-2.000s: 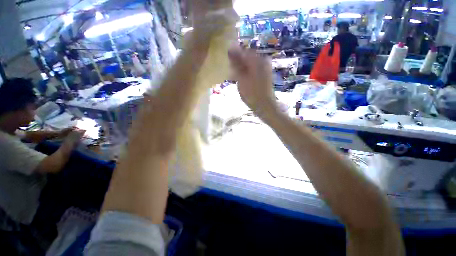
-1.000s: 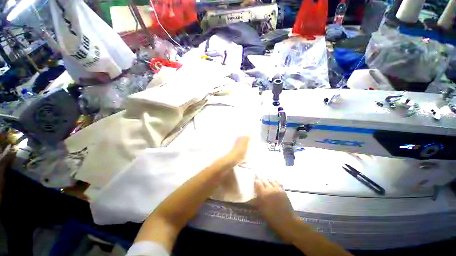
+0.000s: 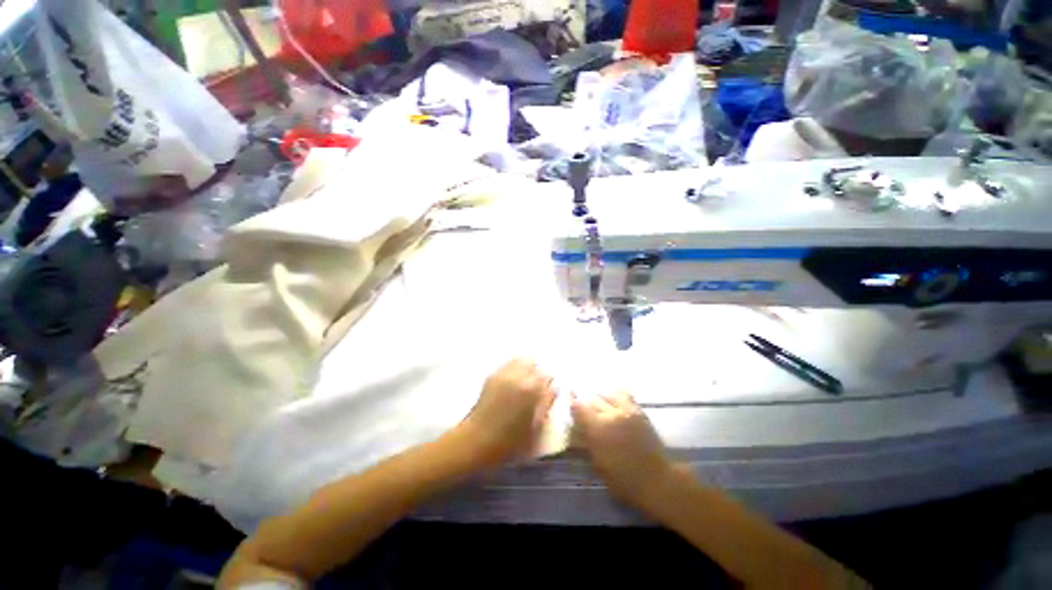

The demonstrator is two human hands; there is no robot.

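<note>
White cloth lies on the table left of the needle, over fanned cream cloth layers. My left hand and my right hand are close together in front of the needle, near the table's front edge. A small cream piece of cloth is pinched between them. The sewing machine head stands behind and to the right, with the presser foot beyond my fingers. Glare hides the cloth's edge near the needle.
Dark thread snips lie open right of the needle. A grey round-vented housing stands at far left. A white printed bag and clear bags are behind. The grey front edge runs below my hands.
My arms came down from raised over the table to the cloth. Since one second ago, my hands moved closer together and the small cream piece is gathered between them. The view shifted right.
</note>
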